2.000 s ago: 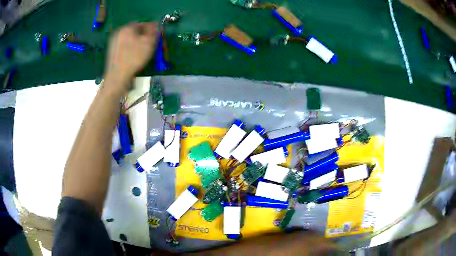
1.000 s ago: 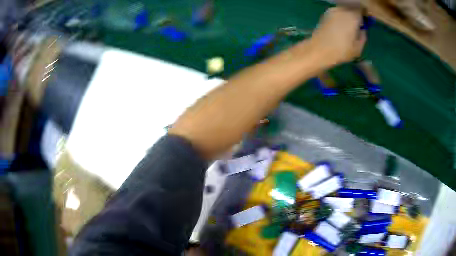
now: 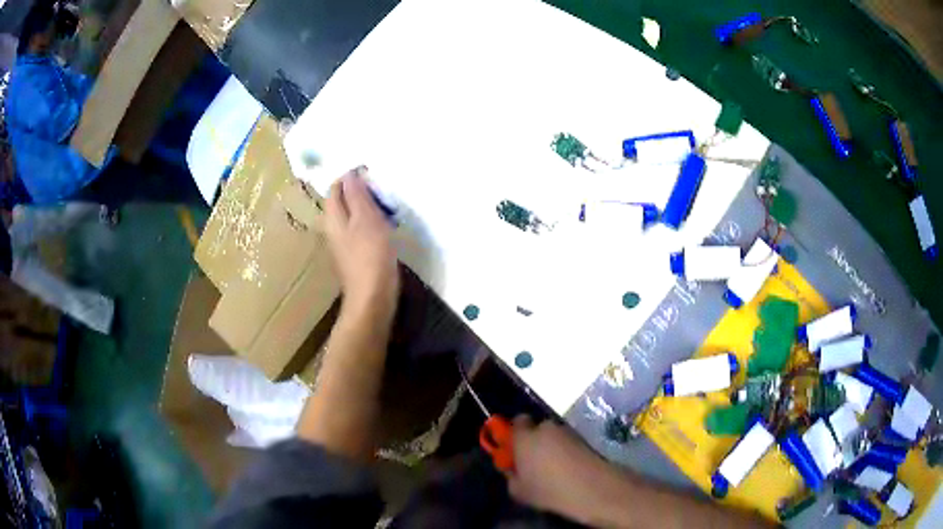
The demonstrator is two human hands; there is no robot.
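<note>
My left hand (image 3: 360,232) is at the left edge of the white board (image 3: 496,93), fingers closed around a dark blue battery cell (image 3: 382,203), mostly hidden and blurred. My right hand (image 3: 538,460) grips the orange handle of a hot tool (image 3: 496,444), whose thin metal shaft points up and left over the dark gap below the board. Blue cells with white pads, one of them (image 3: 685,191) showing bare blue, lie on the board's right part near two small green circuit boards (image 3: 570,149). A pile of wired cells and boards lies on the yellow print (image 3: 672,424).
An open brown carton (image 3: 259,258) with white plastic wrap (image 3: 248,398) stands at the left below the board. The green conveyor belt (image 3: 879,62) carries spaced assemblies at the upper right. A person in blue (image 3: 47,129) is at the upper left.
The view has swung left. My left hand has moved from over the belt to the white board's left edge with the blue cell. My right hand and the orange-handled tool have come into clear view.
</note>
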